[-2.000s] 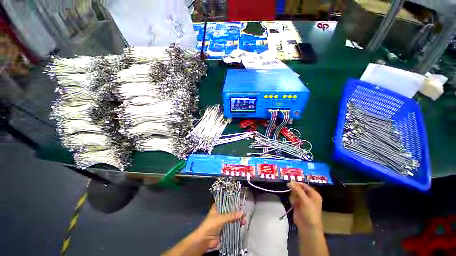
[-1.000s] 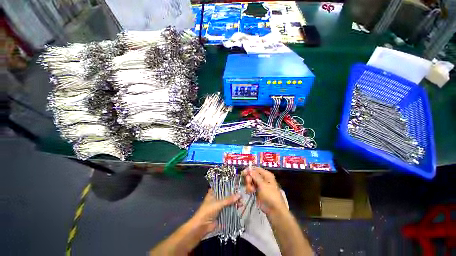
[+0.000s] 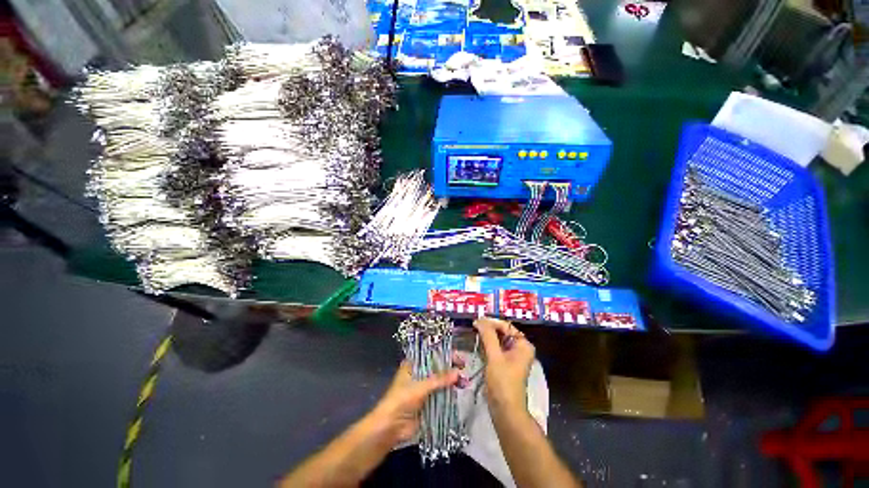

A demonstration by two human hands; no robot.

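Observation:
My left hand (image 3: 410, 396) is closed around an upright bundle of thin grey cables (image 3: 437, 419) with silvery ends, over the lap in front of the bench edge. My right hand (image 3: 505, 357) is just right of the bundle, fingertips together near the fixture's front edge. A thin cable (image 3: 477, 356) shows at its fingers, its lower part near my left fingertips. The blue test fixture bar (image 3: 391, 289) with red-and-white blocks (image 3: 518, 303) lies along the bench edge, just above my hands.
The blue tester (image 3: 522, 133) stands behind the bar, its leads (image 3: 530, 224) in front. Stacked white cable bundles (image 3: 286, 172) lie left, with a small loose pile (image 3: 404, 217) beside them. A blue basket (image 3: 818, 286) of cables is right. White cloth (image 3: 524, 400) covers the lap.
My right hand has moved left from the fixture to beside the bundle, and the arched cable is gone from the bar. Since the last earlier frame, my right hand has shifted slightly right.

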